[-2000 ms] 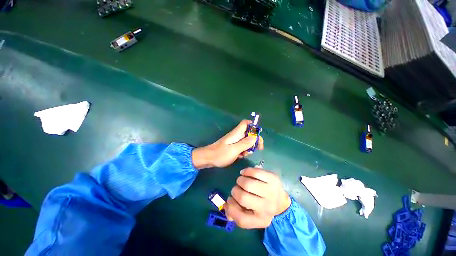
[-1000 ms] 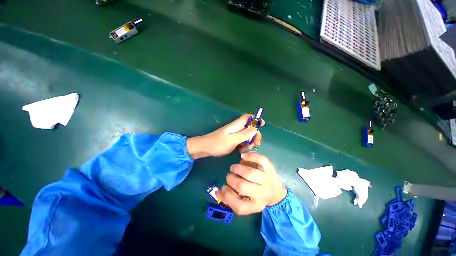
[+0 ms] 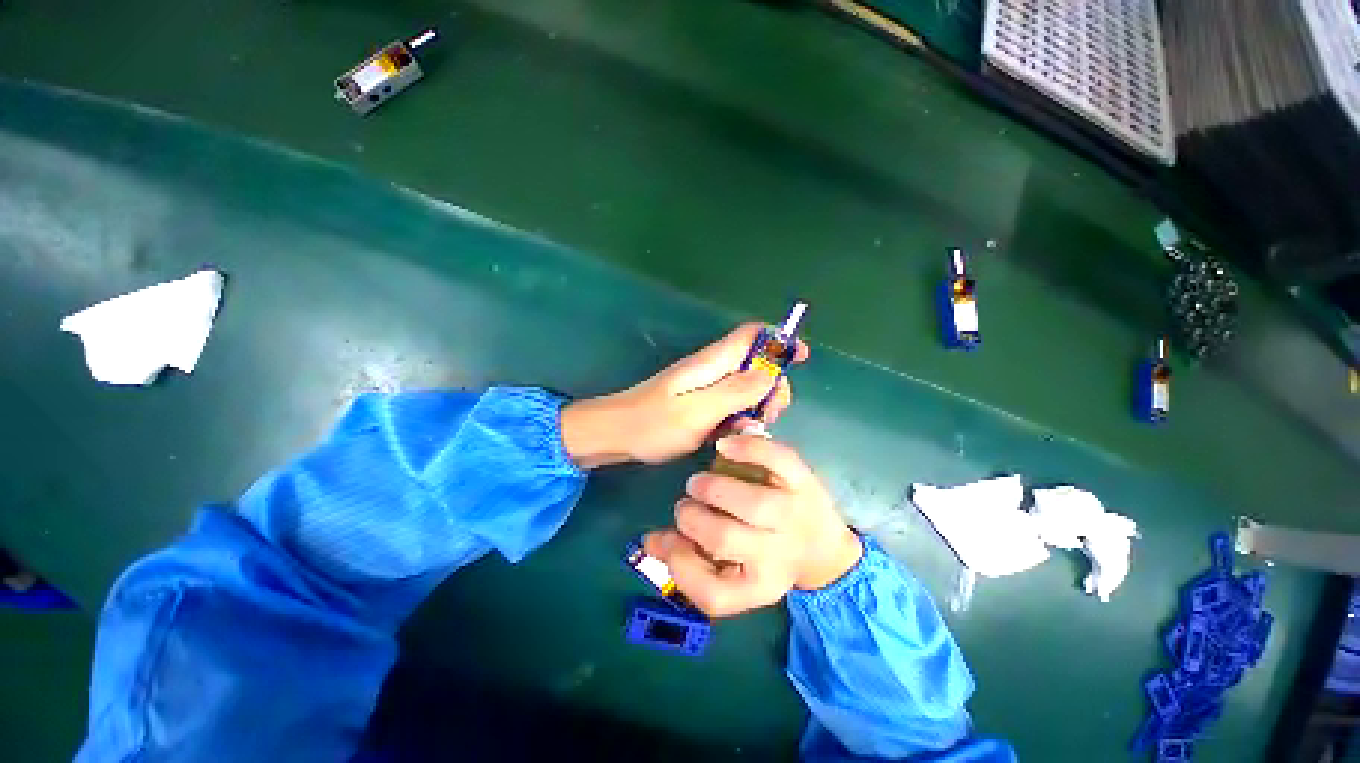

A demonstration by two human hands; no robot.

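My left hand [image 3: 694, 403] holds a small blue-framed unit [image 3: 770, 355] between thumb and fingers, its thin white end pointing up and right. My right hand [image 3: 753, 525] is a fist just below it, closed around a squeeze bottle [image 3: 741, 465] with amber liquid. The bottle's pale top is up against the lower end of the unit; its nozzle tip is hidden. Another unit [image 3: 656, 572] lies on the bench, partly behind my right hand. An empty blue housing [image 3: 668, 629] lies just below that unit.
Blue-framed units [image 3: 962, 310] and a grey unit [image 3: 381, 78] lie on the belt, with a metal parts cluster [image 3: 1202, 304]. White wipes [image 3: 984, 525] lie right and left. A blue housing pile [image 3: 1205, 648] is by the post [image 3: 1298, 547]. A perforated tray [image 3: 1081, 67] stands beside stacked trays.
My right fist has turned and shows the amber bottle, closer to the unit. The unit in my left hand is tilted more to the right. The view has shifted slightly.
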